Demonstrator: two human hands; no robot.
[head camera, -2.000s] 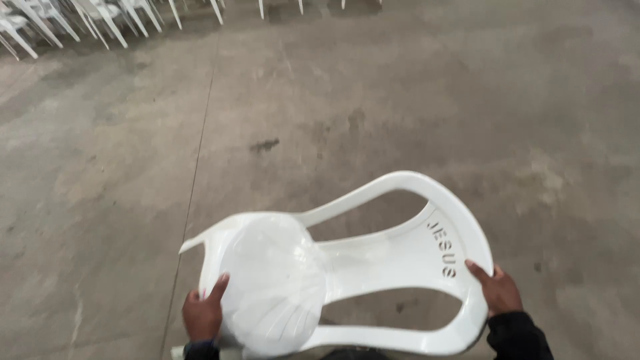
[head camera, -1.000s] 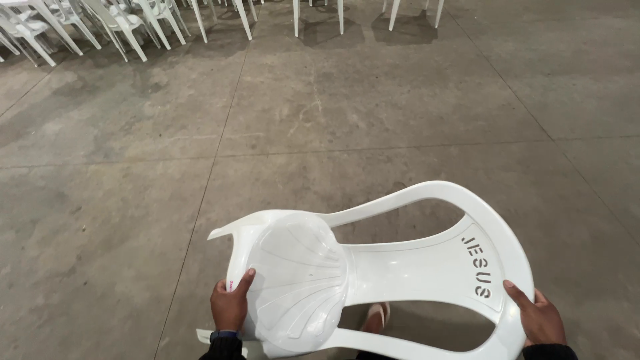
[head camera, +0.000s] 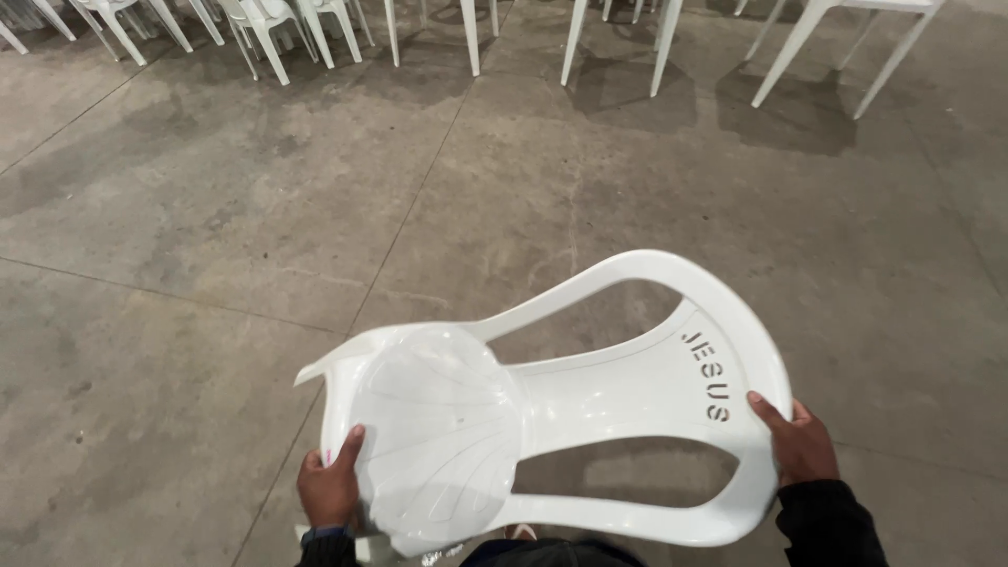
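Observation:
A white plastic chair (head camera: 598, 402) lies tipped on its side across the lower part of the head view, its seat to the left and its backrest to the right. Cut-out lettering runs through the top of the backrest. My left hand (head camera: 331, 480) grips the front edge of the seat, thumb on top. My right hand (head camera: 799, 441) holds the top rim of the backrest, its thumb on the near face and its fingers mostly hidden behind. The chair's legs are largely out of sight beneath the seat.
White plastic chairs (head camera: 272, 35) stand along the far left. White legs of further furniture (head camera: 471, 35) line the top middle, and another white piece (head camera: 803, 47) stands at the top right. The concrete floor (head camera: 504, 197) has thin joint lines. Part of a foot shows below the held chair.
The row of white furniture has come closer, with more of it showing at the top right. Both hands have kept their hold on the chair throughout.

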